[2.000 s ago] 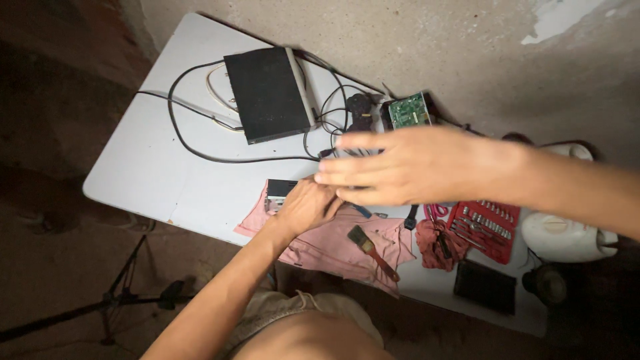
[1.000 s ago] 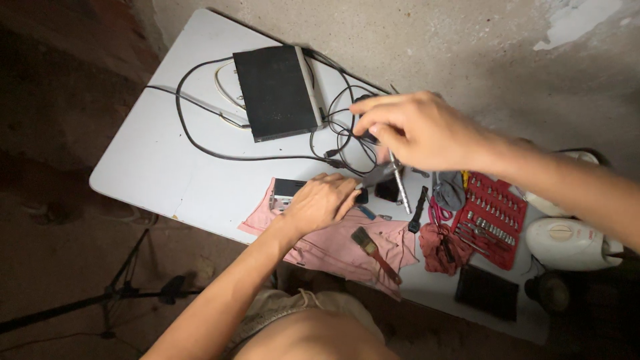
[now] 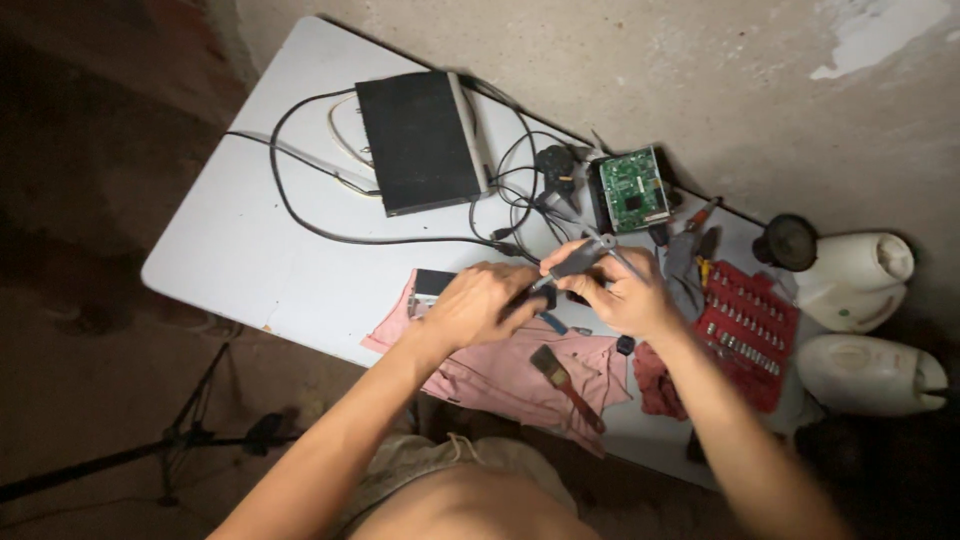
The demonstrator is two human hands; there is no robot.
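My left hand (image 3: 480, 304) lies over a dark boxy device with a metal side (image 3: 431, 285), its fingers on the device's right part, which they partly hide. My right hand (image 3: 619, 289) grips a grey-handled tool (image 3: 581, 259) with a metal shaft, its kind unclear, angled down and left toward my left fingers. Where the tool's tip ends is hard to make out. Under the device spreads a pink cloth (image 3: 495, 367), bearing a paintbrush with a red handle (image 3: 562, 382). A small blue object (image 3: 553, 323) lies just right of my left fingers.
A black electronic box (image 3: 420, 142) with looping cables (image 3: 300, 221) sits on the white table (image 3: 225, 225). Farther right are a green circuit board (image 3: 634, 191), a red socket and bit set (image 3: 750, 319), a red cloth (image 3: 658, 381) and white appliance housings (image 3: 862, 375). A concrete wall borders the far edge.
My right hand, which held the metal-shafted tool over the tools at right one second ago, has come down and left beside my left hand. My left hand has stayed on the device.
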